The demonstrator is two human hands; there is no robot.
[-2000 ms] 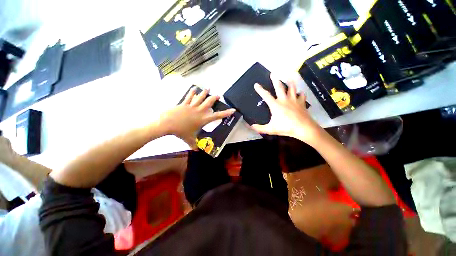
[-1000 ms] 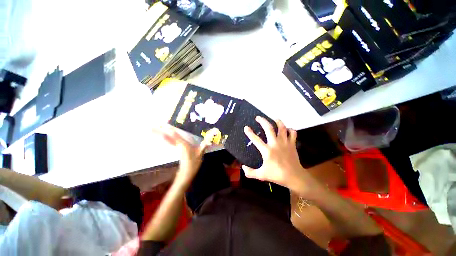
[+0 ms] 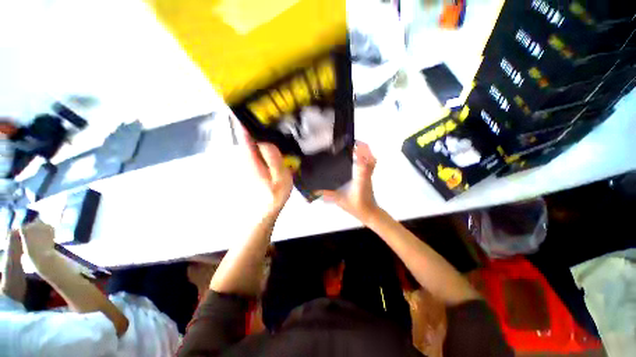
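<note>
A printed colour box (image 3: 307, 122) with large yellow flaps (image 3: 272, 42) open at its far end is raised close to the camera, slightly blurred. The plain black inner box (image 3: 324, 176) shows at its near end, partly inside the carton as far as I can tell. My left hand (image 3: 270, 167) holds the carton's left side, fingers partly hidden. My right hand (image 3: 359, 183) holds the lower right, at the black inner box.
A closed printed carton (image 3: 453, 155) lies to the right, beside a tall stack of packed cartons (image 3: 544, 77). A phone (image 3: 442, 84) and a clear bag (image 3: 369, 49) lie behind. Black flat pieces (image 3: 167, 143) lie left. A neighbour's hands (image 3: 36, 240) are at far left.
The carton and inner box have risen from the table towards the camera, and the yellow flaps now show large. My left hand now grips the carton's side. The view has shifted.
</note>
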